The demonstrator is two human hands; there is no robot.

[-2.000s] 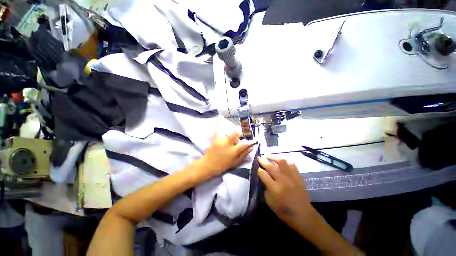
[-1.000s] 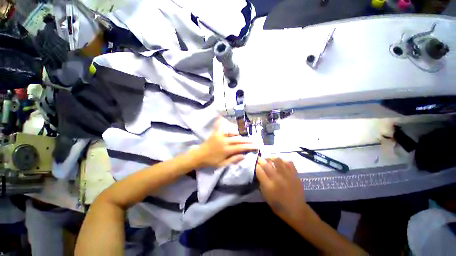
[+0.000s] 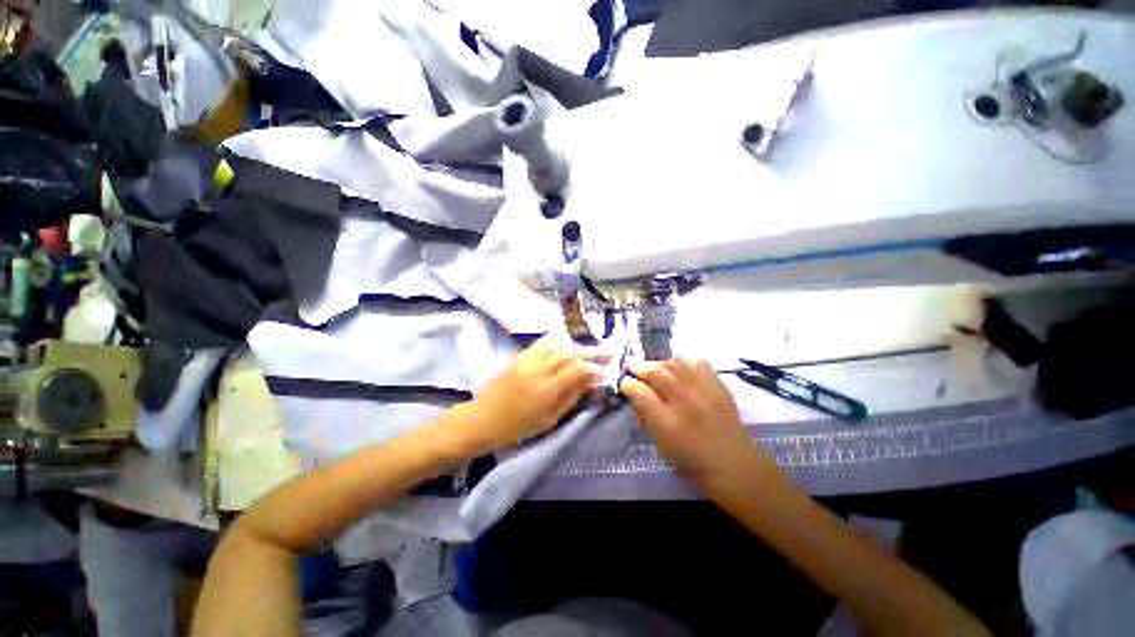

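Observation:
The whitish garment with dark grey stripes [image 3: 373,342] is bunched left of the needle and hangs over the table's front edge. My left hand [image 3: 535,396] holds the cloth just in front of the presser foot [image 3: 626,326], fingers bent. My right hand [image 3: 682,411] pinches the cloth edge beside it, close to the left fingertips. A small dark bit of cloth shows between the fingertips. The white sewing machine head [image 3: 797,162] is above and to the right. The cloth under the fingers is hidden.
Dark thread snips [image 3: 803,390] lie right of my right hand. A ruler tape [image 3: 884,438] runs along the table's front edge. An older cream machine [image 3: 75,396] stands at the left, near dark grey cloth [image 3: 205,268]. A black object [image 3: 1093,361] is at the right.
The garment's front part has been drawn up towards the foot, and less of it hangs at the front. Both hands are now closer together at the cloth edge. The view has shifted slightly.

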